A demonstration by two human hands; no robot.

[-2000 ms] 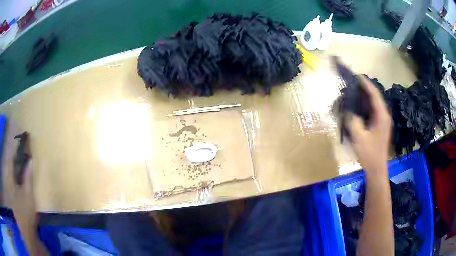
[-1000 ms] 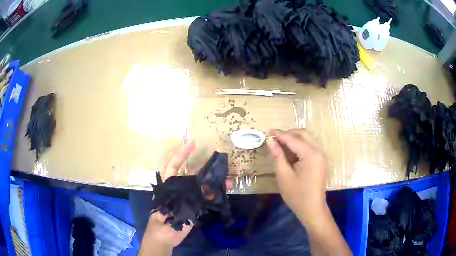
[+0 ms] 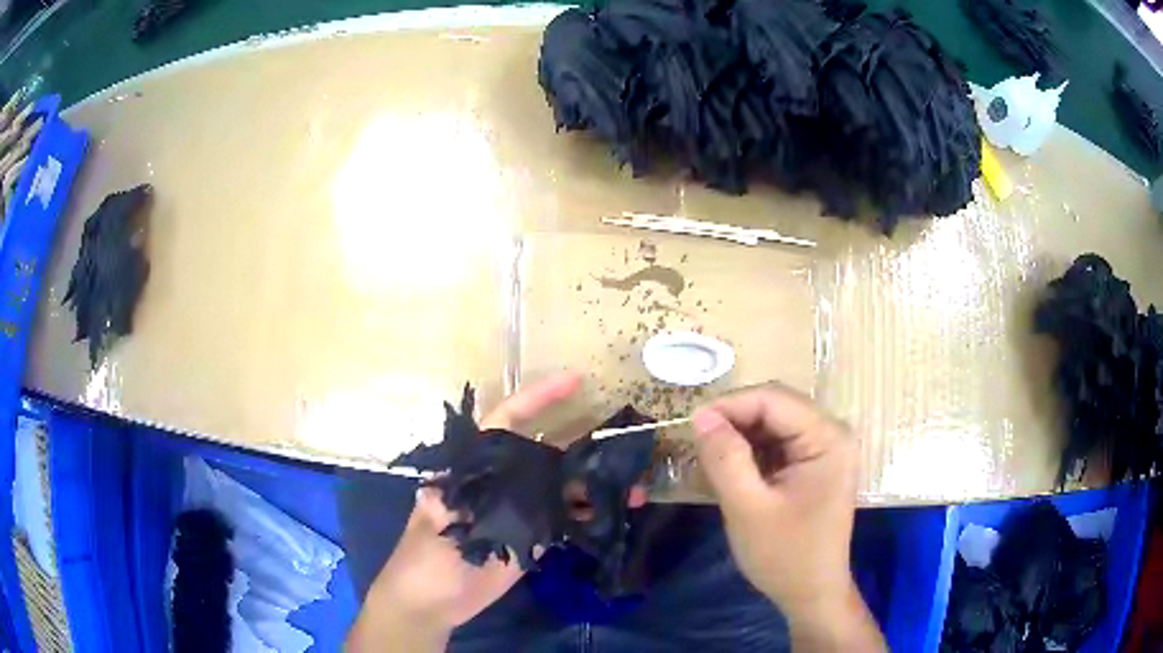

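Observation:
My left hand [image 3: 446, 561] holds a black jagged moulded part [image 3: 504, 491] over the bench's near edge, with a smaller dark piece [image 3: 619, 472] beside it at its right, also held by the fingers. Whether the two are joined I cannot tell. My right hand [image 3: 784, 485] pinches a thin pale stick [image 3: 644, 427], its tip touching or just over the dark piece. The white oval dish [image 3: 687, 359] lies on the cardboard pad [image 3: 753, 287], above my right hand.
Black parts [image 3: 765, 102] are piled at the back, more [image 3: 1097, 357] at right. One black part [image 3: 112, 271] lies far left. Spare sticks [image 3: 708, 230] lie above the dish. A white bottle [image 3: 1020, 112] and yellow tool [image 3: 994, 171] stand back right. Blue bins [image 3: 45, 274] flank the bench.
My right hand has moved the stick from the dish to the dark piece in my left hand. Earlier, my right hand was at the right-hand pile. The view has shifted.

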